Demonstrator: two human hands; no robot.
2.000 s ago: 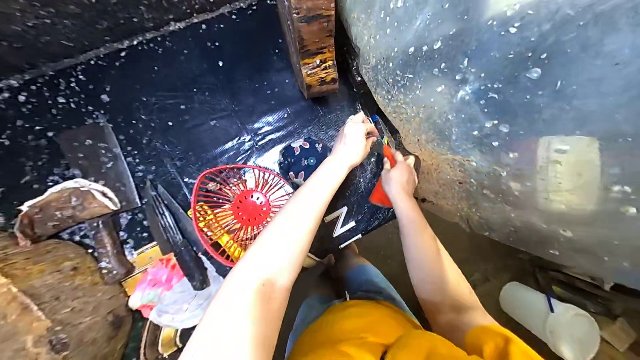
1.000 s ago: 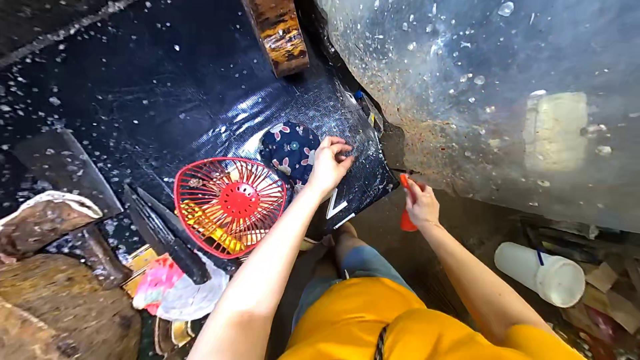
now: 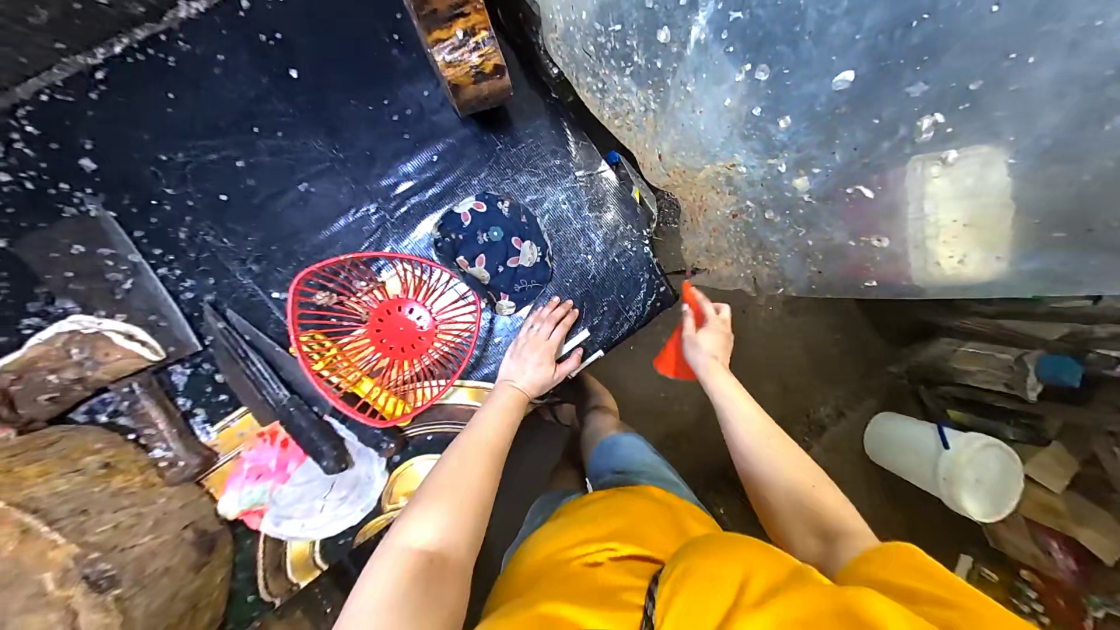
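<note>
My left hand (image 3: pixel 541 348) rests palm down on the near edge of a dark plastic-covered table (image 3: pixel 254 149), its fingers slightly apart and nothing in it. Off the table's right corner, my right hand (image 3: pixel 707 334) is closed around an orange-red handle (image 3: pixel 675 350) of a tool whose other parts are mostly hidden. A dark cloth item printed with rabbits (image 3: pixel 496 248) lies just beyond my left hand. To its left sits a red plastic basket (image 3: pixel 401 325) with yellow things showing through its ribs.
At the left are black-handled knives (image 3: pixel 306 424), a broad cleaver (image 3: pixel 96 271), a round wooden block (image 3: pixel 105 525) and plastic bags (image 3: pixel 315 490). A wooden piece (image 3: pixel 462 52) stands at the back. A scale-flecked translucent sheet (image 3: pixel 787 131) spans the right, above a white bucket (image 3: pixel 945 464).
My left hand has moved from the table's right edge down to its near edge. My right hand, with the orange-red handle, has moved off to the right of the table corner.
</note>
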